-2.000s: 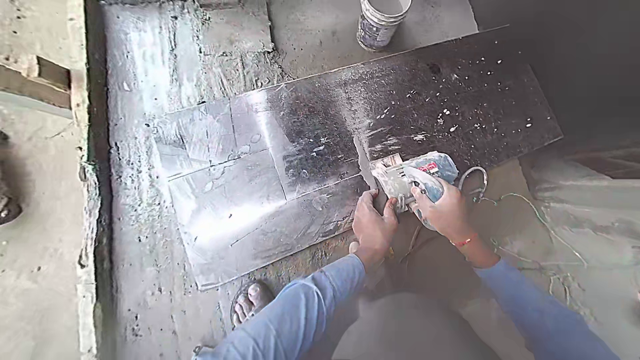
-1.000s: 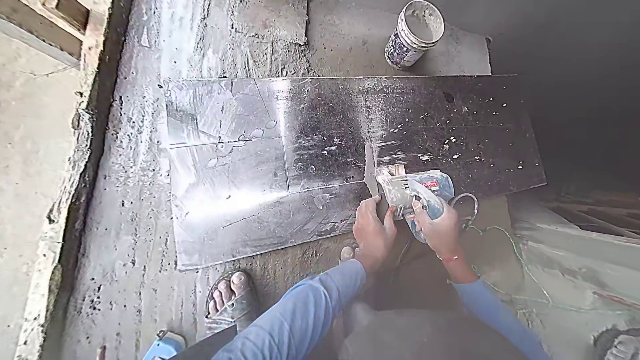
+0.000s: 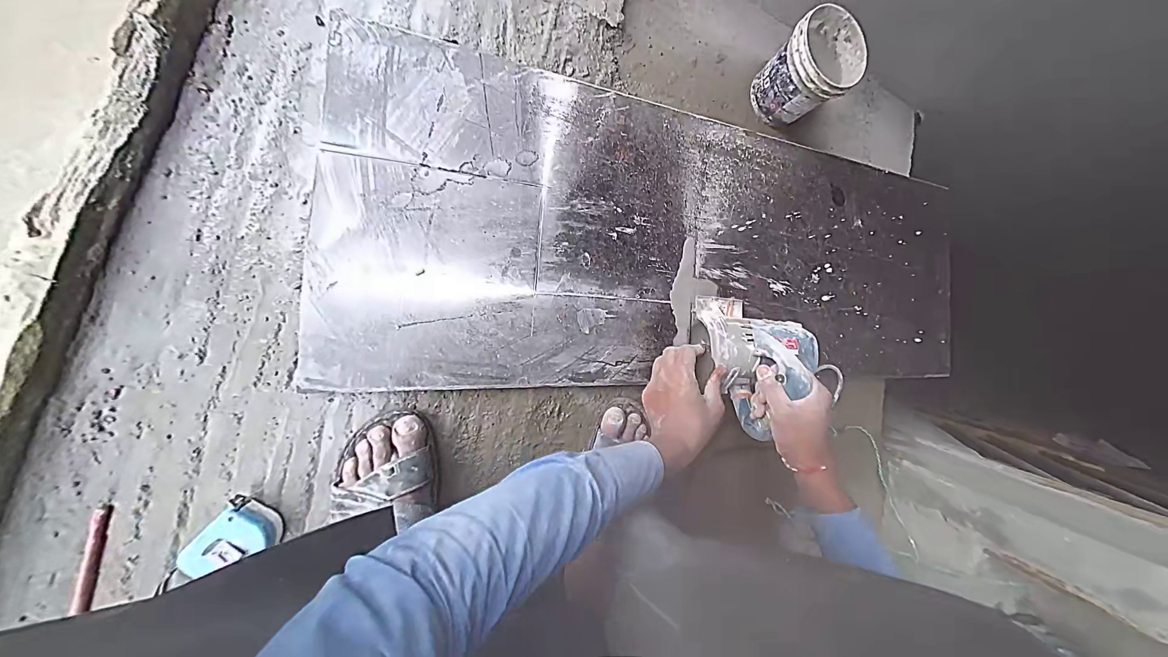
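Observation:
My right hand (image 3: 796, 415) is closed round the handle of a dusty handheld power saw (image 3: 757, 351), which looks like a circular cutter, near the board's front edge. My left hand (image 3: 683, 397) is at the left side of the saw, fingertips on or beside its base; whether it grips the saw or the board edge does not show clearly. Under the saw lies a long dark board (image 3: 620, 210) with a smooth, glossy, scratched face and scored lines. A pale grey dusty strip (image 3: 683, 283) runs from the saw across part of it. The blade is hidden.
A white plastic bucket (image 3: 808, 68) stands behind the board. My sandalled feet (image 3: 388, 456) are at its near edge. A blue tape measure (image 3: 231, 538) and a reddish rod (image 3: 91, 559) lie on the rough concrete floor (image 3: 228, 301). A raised ledge (image 3: 100, 164) runs along the left; haze covers the right.
The view has shifted and turned. The tape measure, only partly in view a second ago, now shows fully. Both hands stay at the saw near the board's front edge.

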